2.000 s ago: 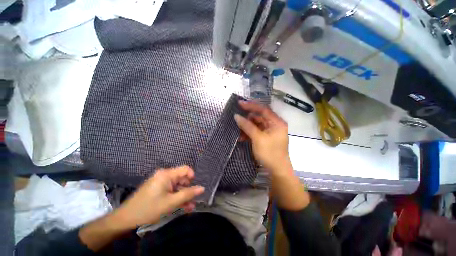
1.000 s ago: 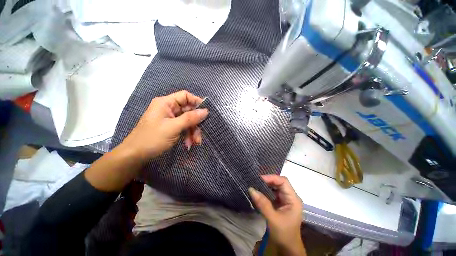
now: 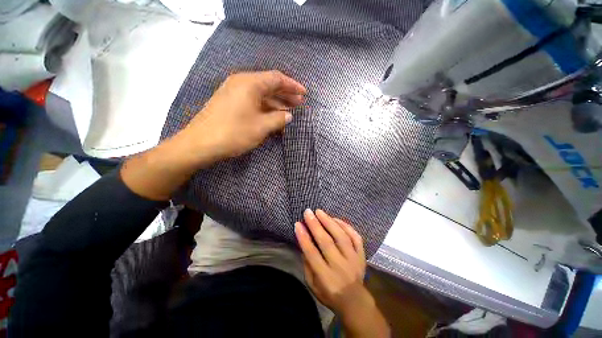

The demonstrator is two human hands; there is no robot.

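Note:
A dark grey-purple checked garment panel [image 3: 231,59] lies over the machine table and its front edge. A narrow folded strip [image 3: 301,158] of the same cloth lies on it, running roughly front to back. My left hand [image 3: 241,115] is at the strip's far end, thumb and fingers apart; whether it touches the strip is unclear. My right hand [image 3: 333,257] lies with its fingers flat on the strip's near end. The needle area of the sewing machine [image 3: 449,72] is right of the strip, beside a bright lamp spot on the cloth.
Yellow-handled shears [image 3: 494,211] and black thread snips [image 3: 462,174] lie right of the needle area. White paper patterns [image 3: 125,86] lie on the left. The table's grey front edge [image 3: 462,290] runs along the lower right.
The strip was held between both hands at a slant and now lies nearly straight on the panel. My left hand has loosened its pinch; my right hand has flattened. The view has shifted.

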